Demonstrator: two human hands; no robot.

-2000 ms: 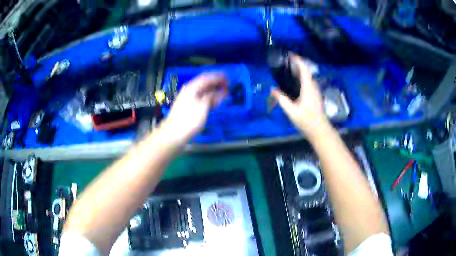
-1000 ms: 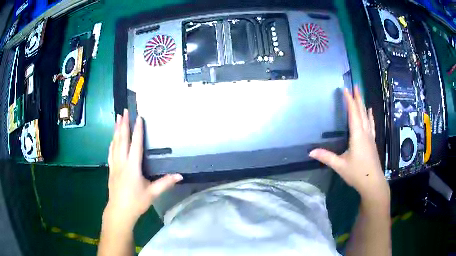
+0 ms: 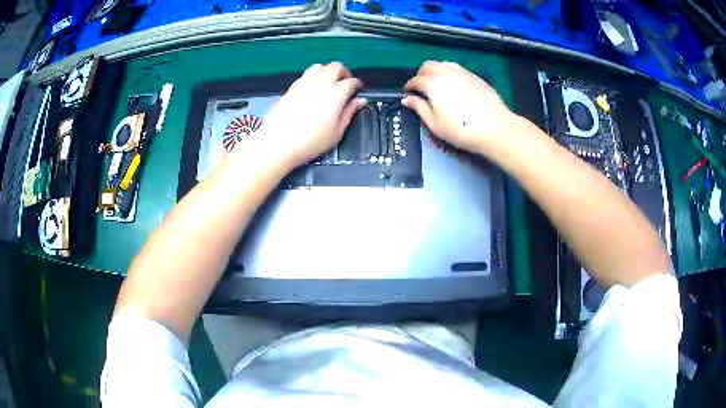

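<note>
A laptop (image 3: 358,231) lies underside up on a black mat (image 3: 191,159) in front of me, its silver bottom cover showing. The open access bay (image 3: 374,171) with dark parts and metal pipes is at its upper middle. A red-and-white fan grille (image 3: 241,131) shows at the left; the right one is mostly hidden by my right hand. My left hand (image 3: 322,107) and my right hand (image 3: 450,103) rest at the laptop's far edge, fingers curled over it beside the bay's top corners. Whether the fingertips pinch anything small is hidden.
A board with fans (image 3: 60,159) and a small fan module (image 3: 123,155) lie at the left. A mainboard with a fan (image 3: 593,135) lies on a black mat at the right. Tools with red and green handles (image 3: 694,169) are at the far right. Blue-lined shelves (image 3: 478,17) run behind the bench.
Both hands have moved from the laptop's near sides to its far edge, with fingers now curled. The view has shifted, and the blue shelves show more at the top.
</note>
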